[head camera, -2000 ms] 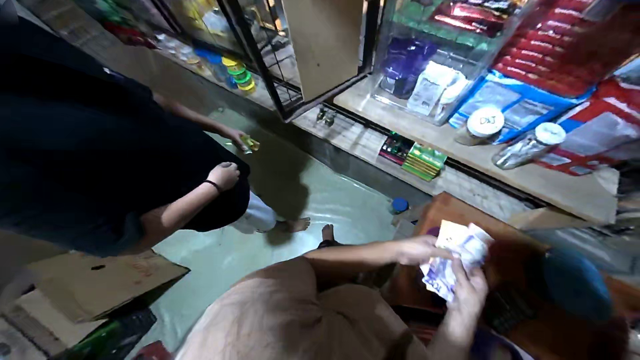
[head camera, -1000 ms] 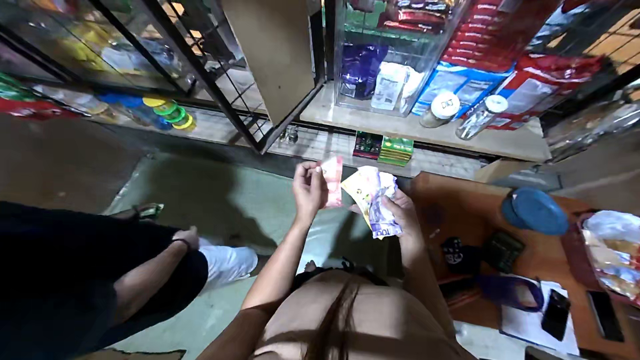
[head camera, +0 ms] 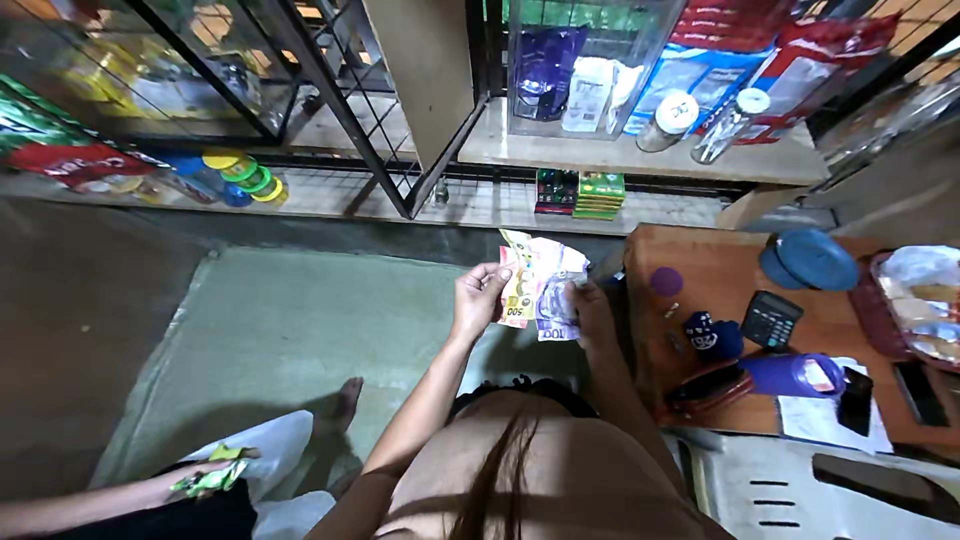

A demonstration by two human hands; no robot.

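My left hand [head camera: 477,300] pinches a yellow banknote [head camera: 523,281] with a reddish banknote [head camera: 508,315] partly behind it. Violet banknotes [head camera: 556,300], fanned beside and touching the yellow one, are held at their right edge by my right hand [head camera: 592,311]. Both hands are in front of my body, above the green floor and left of a wooden table. How many violet notes there are cannot be told.
The brown wooden table [head camera: 649,251] at right bears a calculator [head camera: 771,320], a purple tumbler [head camera: 791,375], phones and a blue lidded container. Ahead runs a shelf [head camera: 645,165] with jars and packets behind an open metal grille. Another person's hand [head camera: 214,478] holds green packets at lower left.
My left hand, which held only a reddish note apart a second ago, now grips the yellow note too, close to my right hand. The other person's body has mostly left the view.
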